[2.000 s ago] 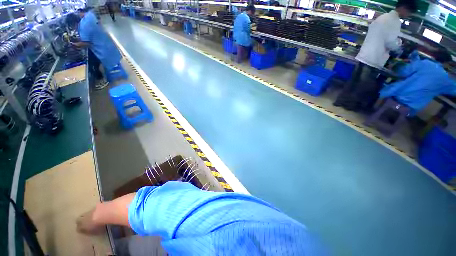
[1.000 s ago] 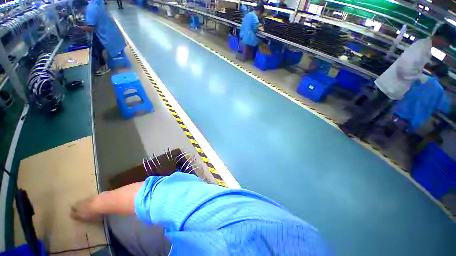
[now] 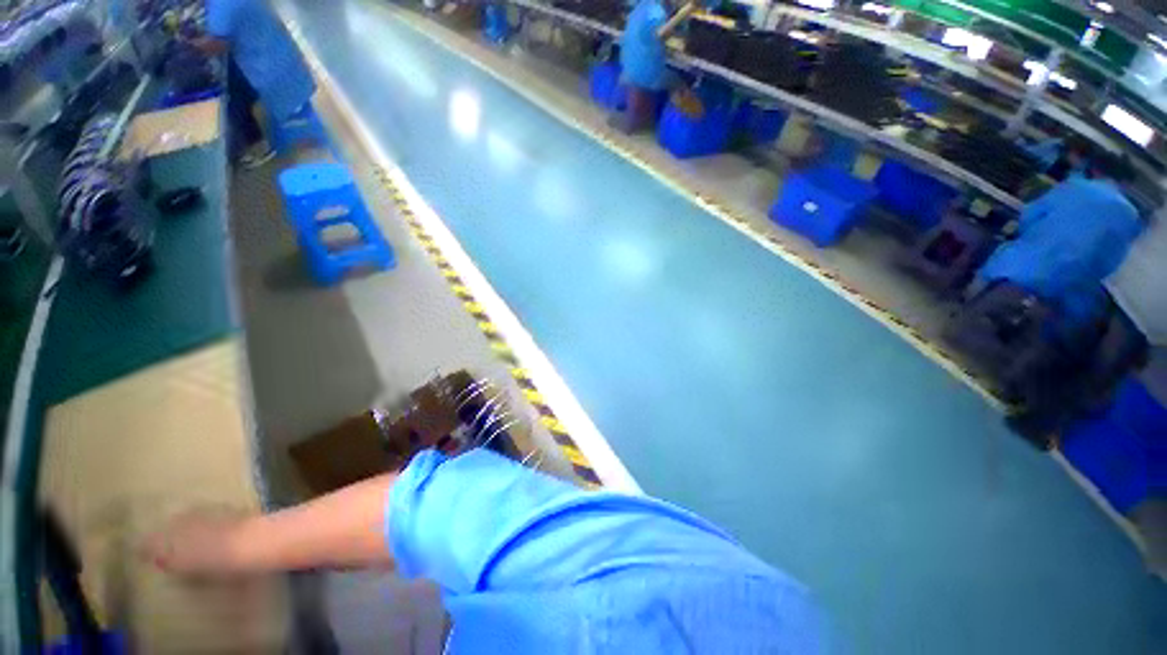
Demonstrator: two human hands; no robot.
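My right hand (image 3: 192, 544) reaches in from the blue sleeve at the bottom and is over the tan cardboard (image 3: 147, 410) at the lower left. The hand is blurred, and whether its fingers hold anything cannot be told. A long black handle, which looks like the electric screwdriver (image 3: 67, 582), stands to the left of the hand, blurred and apart from it. A brown carton (image 3: 339, 450) with pale headbands (image 3: 484, 412) showing is beyond my forearm, low beside the bench. My left hand is not in view.
A headset stack with pale hoops (image 3: 109, 211) lies on the green surface (image 3: 160, 288), a small black item (image 3: 182, 200) beside it. A blue stool (image 3: 335, 224) stands by the bench. People in blue clothing are near the bench's far end and across the aisle.
My right hand has moved slightly left over the cardboard and is more blurred. The view has shifted. The person in white across the aisle has moved mostly out at the right edge.
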